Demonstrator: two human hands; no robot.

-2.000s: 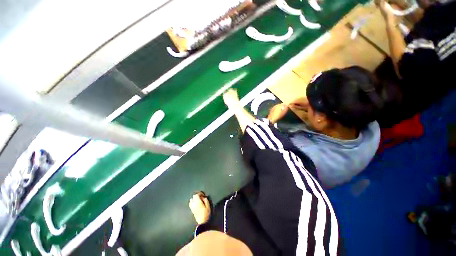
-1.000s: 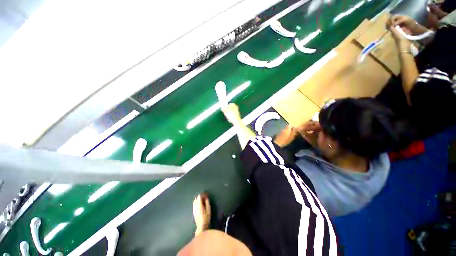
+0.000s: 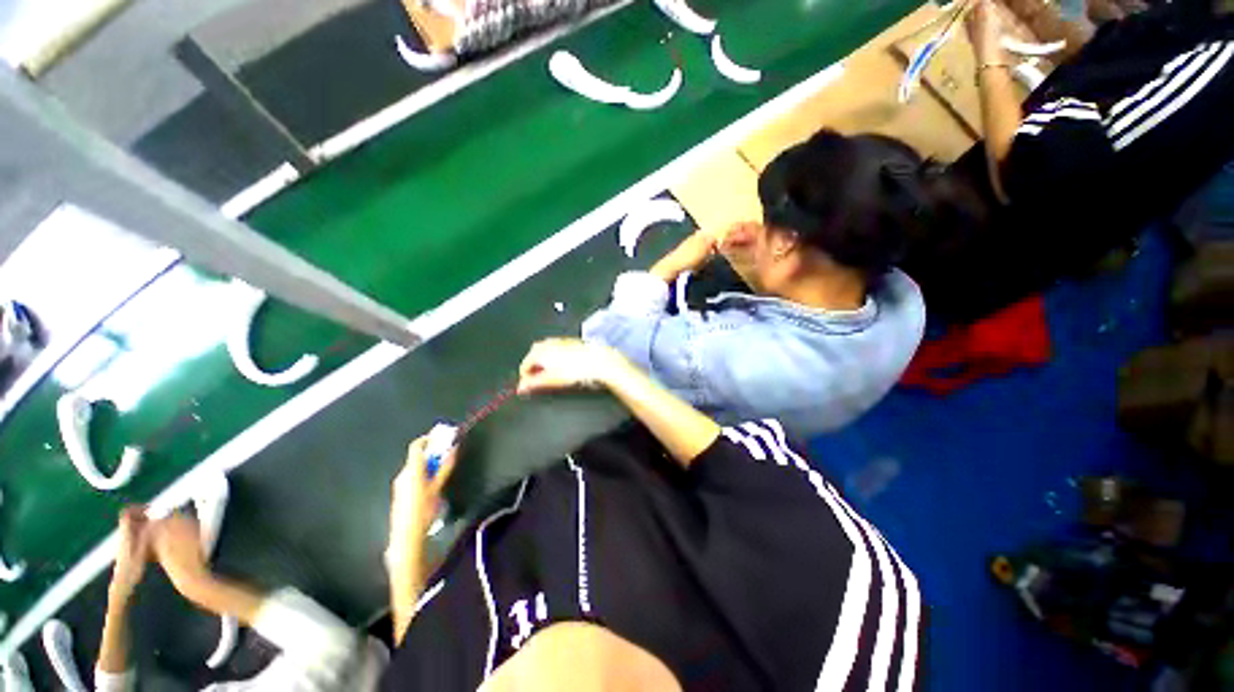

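Observation:
My left hand [image 3: 412,503] holds a white curved housing [image 3: 441,441] with a blue part showing in it, above the dark green bench edge near my lap. Most of the housing is hidden by my fingers. My right hand [image 3: 566,365] is up and to the right of it, with its fingertips pinched on a thin red wire [image 3: 490,406]. The wire runs between the housing and my right fingertips.
White housings lie on the green belt [image 3: 406,203] beyond its white rail. Another person's hands [image 3: 163,541] work at the left. A person in light blue [image 3: 771,354] sits close at the right. A grey post [image 3: 217,223] slants over the belt.
My right hand has come back from a white housing on the belt to the bench. My left hand, earlier low on the bench, now holds a housing. Another person's hands have appeared at the left.

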